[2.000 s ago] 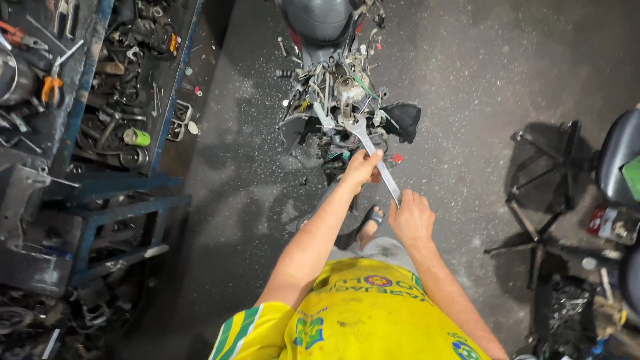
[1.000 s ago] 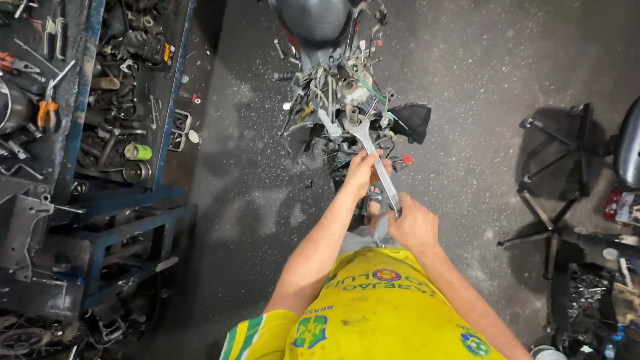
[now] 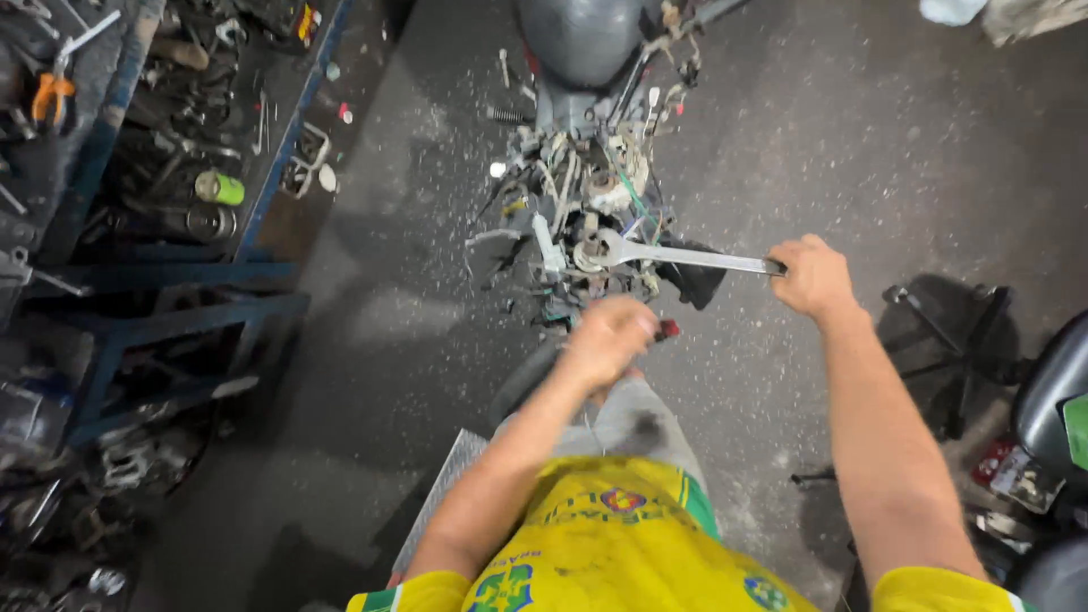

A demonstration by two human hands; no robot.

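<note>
A large steel open-end wrench (image 3: 693,256) lies across the front of a stripped motorcycle (image 3: 595,183), its jaw at a round metal part on the steering head. My right hand (image 3: 814,274) is closed around the wrench's far end, out to the right of the machine. My left hand (image 3: 614,333) is blurred and off the wrench, just below the jaw, near a small red piece (image 3: 668,329); its fingers look partly curled, and whether it touches anything is unclear. Loose wires and cables surround the jaw. Behind them is the dark rounded tank or seat (image 3: 585,38).
On the left, a blue-edged metal bench (image 3: 280,140) holds many metal parts, orange-handled pliers (image 3: 53,98) and a green can (image 3: 219,188). A wheeled chair base (image 3: 948,348) and a black chair seat (image 3: 1054,382) stand at the right.
The wrench has swung from pointing down toward my body to lying nearly level, its handle out to the right with my right hand. My left hand has let go of it.
</note>
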